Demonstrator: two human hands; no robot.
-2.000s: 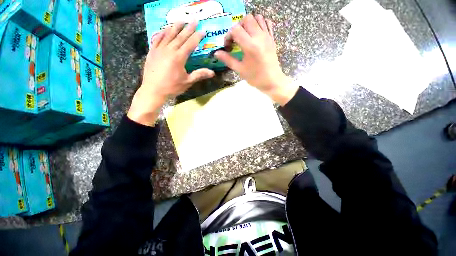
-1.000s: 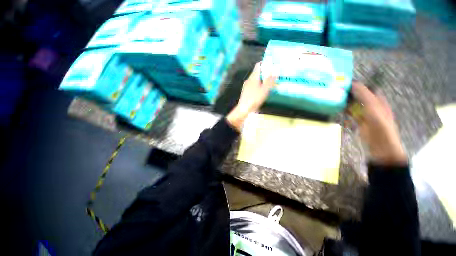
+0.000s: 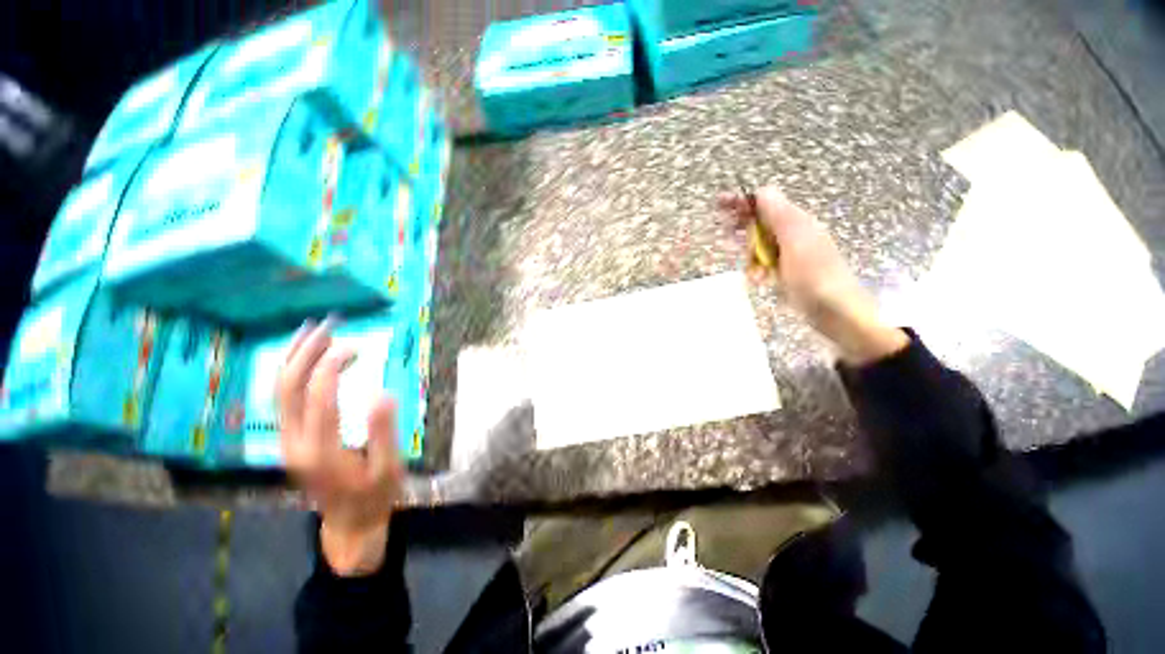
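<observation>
My left hand (image 3: 335, 434) is over the near right corner of the stacked teal cartons (image 3: 192, 211), in front of a lower carton (image 3: 261, 399). Its fingers are spread and blurred; whether they touch the carton is unclear. My right hand (image 3: 818, 275) is above the table, right of centre, closed on a small dark and yellow tool (image 3: 763, 243), perhaps a utility knife. The pale label sheet (image 3: 652, 364) lies flat in front of me, left of and below my right hand.
More teal cartons (image 3: 556, 67) stand at the far side of the speckled table (image 3: 613, 192). Loose white sheets (image 3: 1054, 262) overlap at the right. A pale patch, paper or glare, lies left of the label sheet. The table's near edge runs just before my body.
The single carton held beyond the sheet has gone from there. My left hand has moved left to the stack. My right hand is now over the table with the tool showing.
</observation>
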